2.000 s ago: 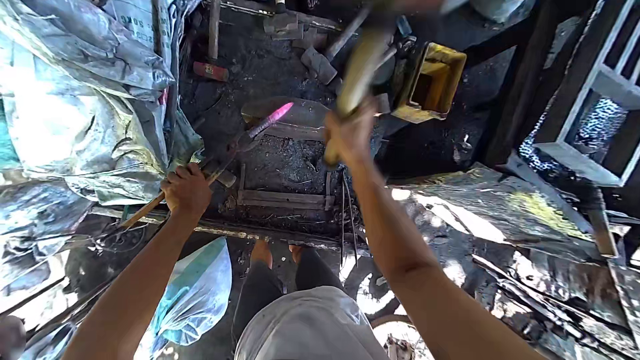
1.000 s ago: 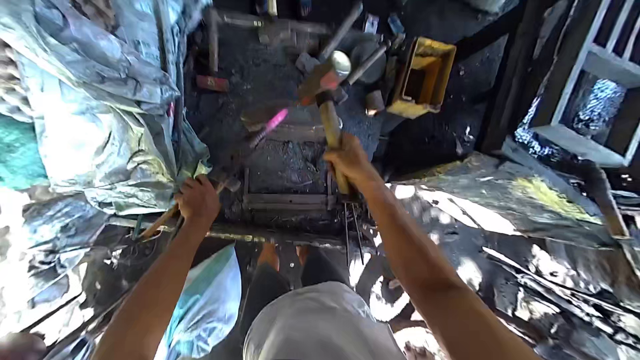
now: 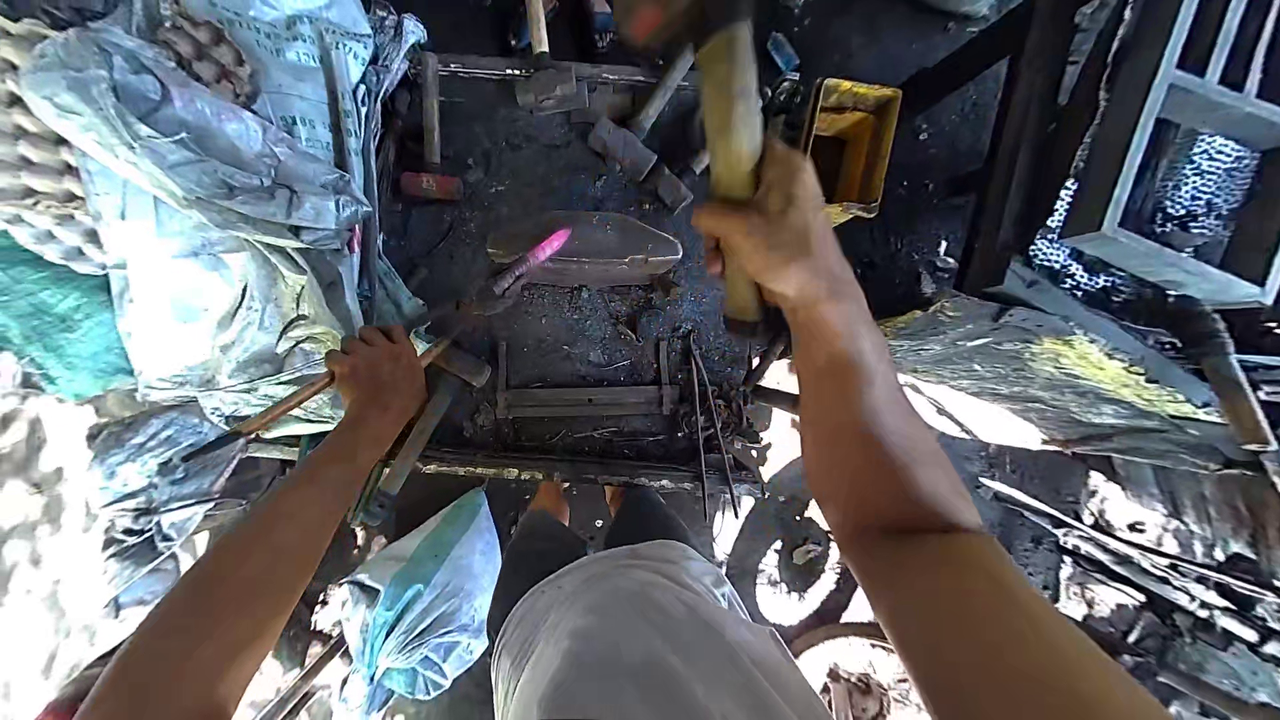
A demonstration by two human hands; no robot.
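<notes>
In my right hand (image 3: 770, 230) is the wooden handle of a hammer (image 3: 733, 120), raised to the top edge of the view, where its head is blurred and partly cut off. My left hand (image 3: 378, 375) grips a long wooden-handled tool (image 3: 290, 400). From its far end a glowing pink-hot metal workpiece (image 3: 545, 247) extends up and right over the oblong metal anvil block (image 3: 605, 250). How the workpiece is joined to the tool is too dark to make out.
Several hammers lie behind the anvil, one with a dark head (image 3: 622, 148). A yellow plastic container (image 3: 852, 145) stands back right. Plastic sacks (image 3: 230, 190) are piled at the left. Thin metal rods (image 3: 710, 420) lean near the front edge, and a wooden frame (image 3: 585, 402) lies before the anvil.
My right hand and the hammer are raised; one second ago the hammer was lower, its head fully in view. The glowing workpiece stays over the anvil, with my left hand still on the tool.
</notes>
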